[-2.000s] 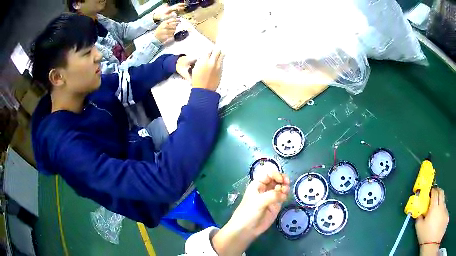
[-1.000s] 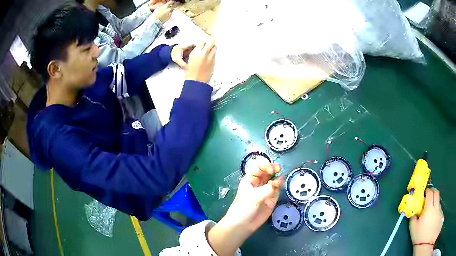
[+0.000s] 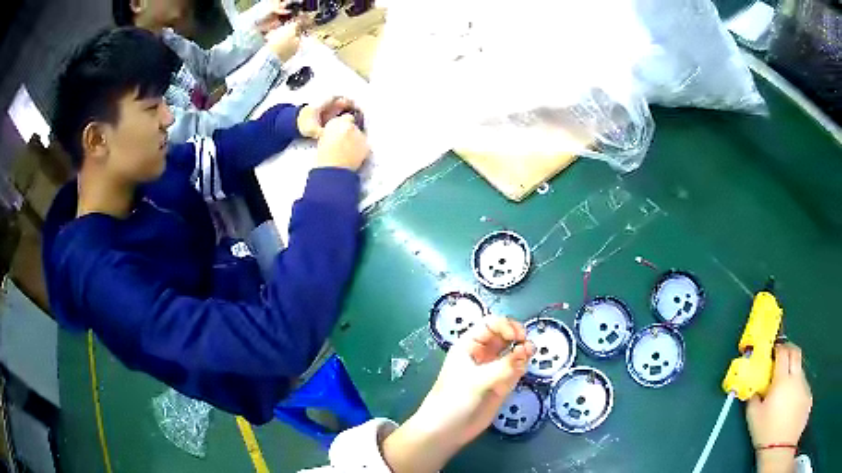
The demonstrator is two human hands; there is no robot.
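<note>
Several round dark-rimmed housings with pale inner discs (image 3: 604, 327) lie in a loose group on the green tabletop (image 3: 711, 199). Some have thin red leads with pale tips. My left hand (image 3: 471, 379) is above the left part of the group, thumb and fingertips pinched together. It partly covers nearby housings. Whether anything small is between the fingertips cannot be told. My right hand (image 3: 780, 406) is at the far right, around the yellow hot glue gun (image 3: 754, 346). The gun's dark nozzle points away from me, and a translucent glue stick (image 3: 714, 434) comes out of its back.
A person in a dark blue top (image 3: 231, 305) sits at the left, hands over a white sheet (image 3: 286, 189). Another person's hands show behind. A large clear bag (image 3: 554, 83) lies on a tan board (image 3: 512, 171). Glue strings cross the tabletop. A blue stool (image 3: 328, 402) stands below.
The view has shifted, so the housings and gun appear further left. My left fingertips remain pinched over the housings. The neighbour's hands have lowered slightly and come together.
</note>
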